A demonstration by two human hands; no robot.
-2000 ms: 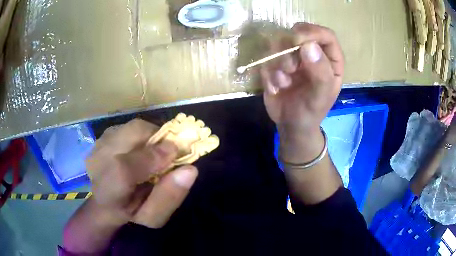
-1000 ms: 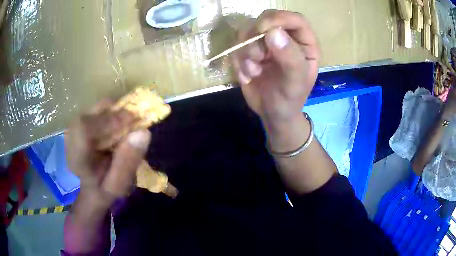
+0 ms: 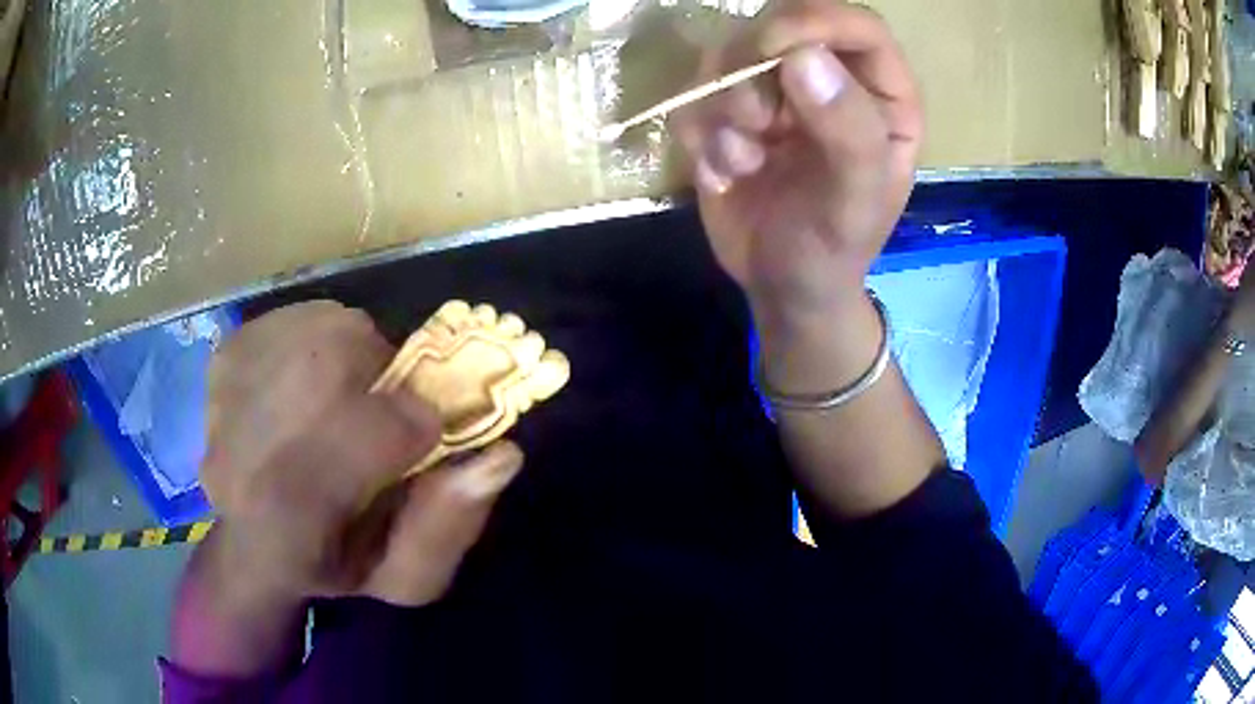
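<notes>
My left hand (image 3: 324, 447) is closed around a tan limb piece (image 3: 475, 378) in front of my lap. Its toed end, a row of rounded bumps, points up and right; the rest is hidden by my hand. My right hand (image 3: 812, 158) pinches a thin cotton swab (image 3: 702, 92) over the table. The swab's pale tip points down and left, apart from the limb piece. A small whitish dish (image 3: 512, 11) with greyish content is cut off by the top edge.
The tan, tape-covered table (image 3: 234, 179) has its edge in front of me. Tan pieces (image 3: 1170, 76) lie at its far right. Blue crates (image 3: 1025, 371) with pale liners stand below on both sides. At the right are another person's arm (image 3: 1184, 399) and clear plastic.
Since one second ago, the limb piece has turned so its flat toed face shows, and it sits lower and further right. My right hand still holds the swab. The dish has shifted up in view.
</notes>
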